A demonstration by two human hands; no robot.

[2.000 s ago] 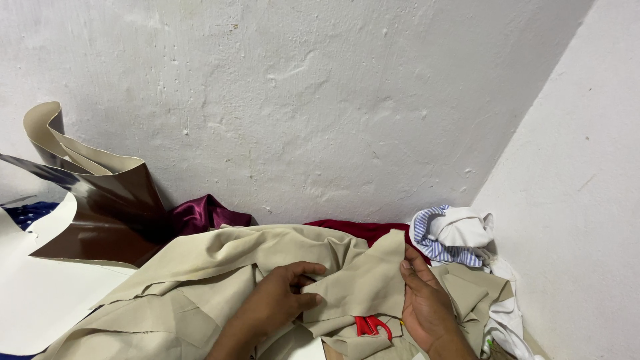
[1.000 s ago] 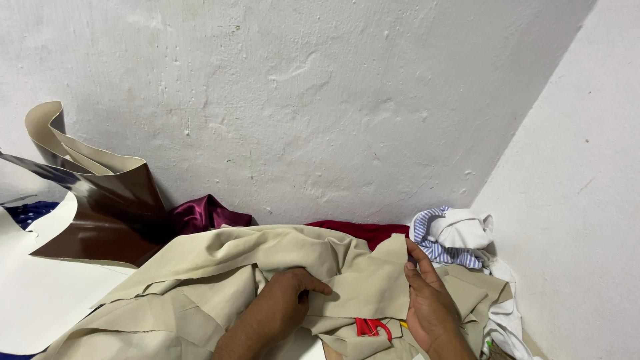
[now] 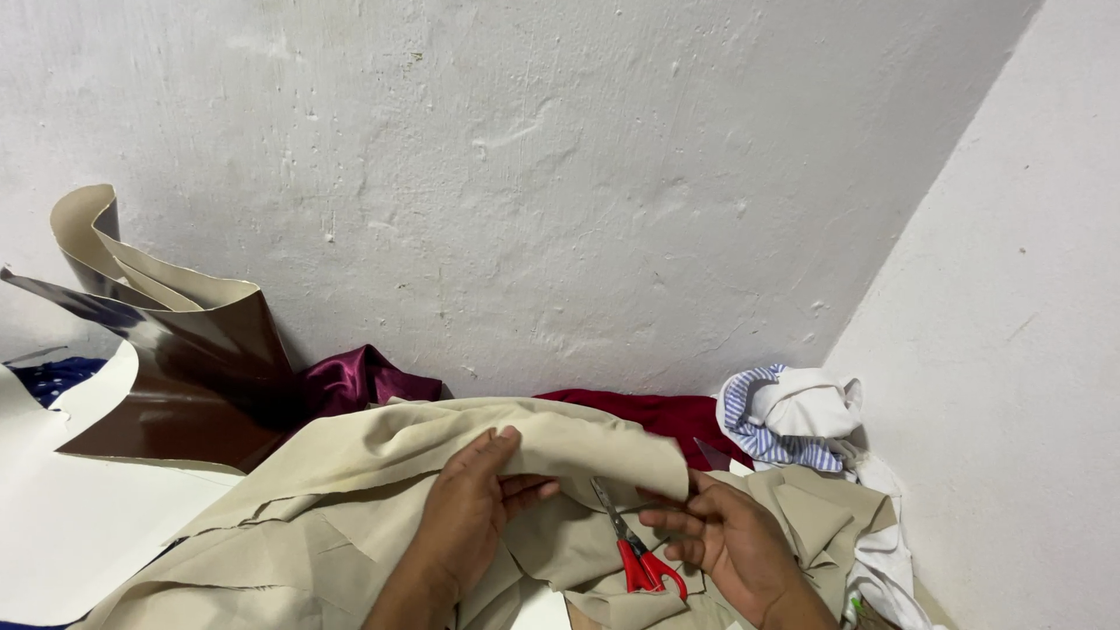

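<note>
Beige fabric (image 3: 394, 437) lies in a large heap across the lower middle. My left hand (image 3: 472, 507) holds a raised flap of it, thumb on top and fingers beneath. At the flap's right end is my right hand (image 3: 717, 542), its thumb side touching the edge; the other fingers are spread, and whether it grips the cloth cannot be told. Between the hands, a pair of scissors with red handles (image 3: 646, 569) lies on the beige cloth, its blade tips close to the flap's lower edge.
Brown glossy sheet material (image 3: 192, 376) stands curled at left on white sheet (image 3: 79, 516). Maroon satin (image 3: 350, 381), dark red cloth (image 3: 630, 411) and a white and blue-striped bundle (image 3: 779, 416) lie along the wall (image 3: 525, 219). A second wall (image 3: 1006, 350) rises at right.
The beige flap between my hands has been lifted and folded over, showing the scissors' blades, which it covered before. My left hand's fingers have moved from on top of the cloth to its lower edge.
</note>
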